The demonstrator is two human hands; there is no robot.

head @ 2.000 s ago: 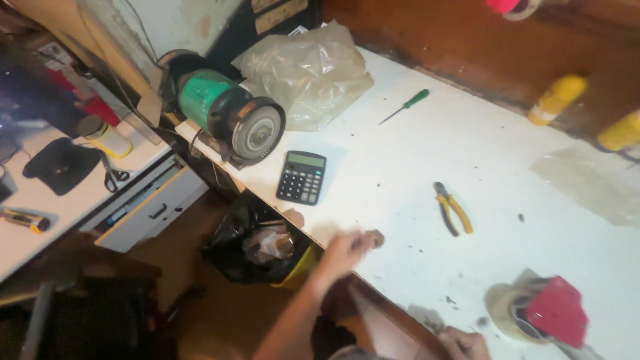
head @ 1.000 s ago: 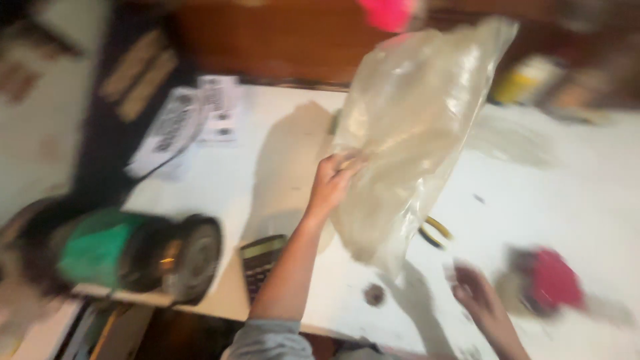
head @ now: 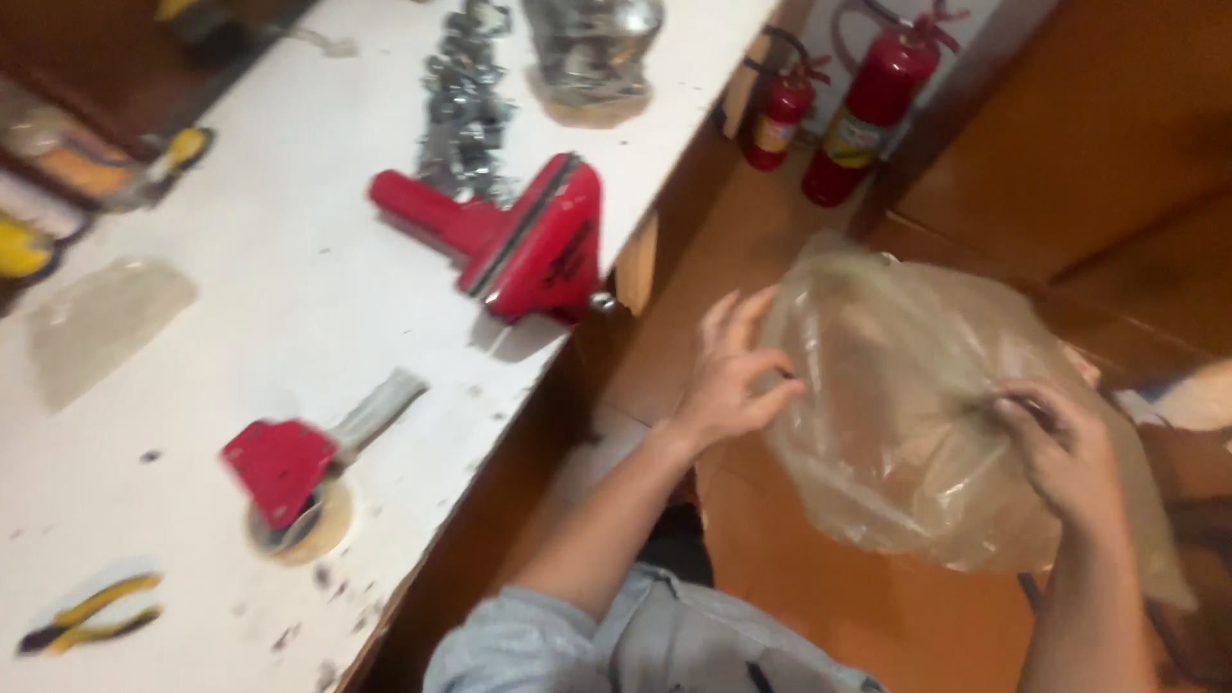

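A large, translucent plastic bag (head: 885, 404) hangs in front of me over the floor, to the right of the white bench. My right hand (head: 1064, 452) pinches the film of the bag near its middle right. At the bag's left edge is my left hand (head: 741, 371), thumb and forefinger close together; whether it grips the film cannot be told. On the bench lie yellow-handled pliers (head: 91, 616) and a red tape dispenser (head: 279, 467) with a roll of clear tape (head: 327, 525).
A red bench vise (head: 539, 241) sits at the bench edge. Behind it are a pile of metal parts (head: 467, 106) and a bag of metal parts (head: 597, 48). Two red fire extinguishers (head: 866, 115) stand by the wall. A flat plastic bag (head: 106, 322) lies on the bench.
The view has swung far to the right. The bag, on the bench at first and then lifted over it in my left hand, is now over the floor with my right hand on it.
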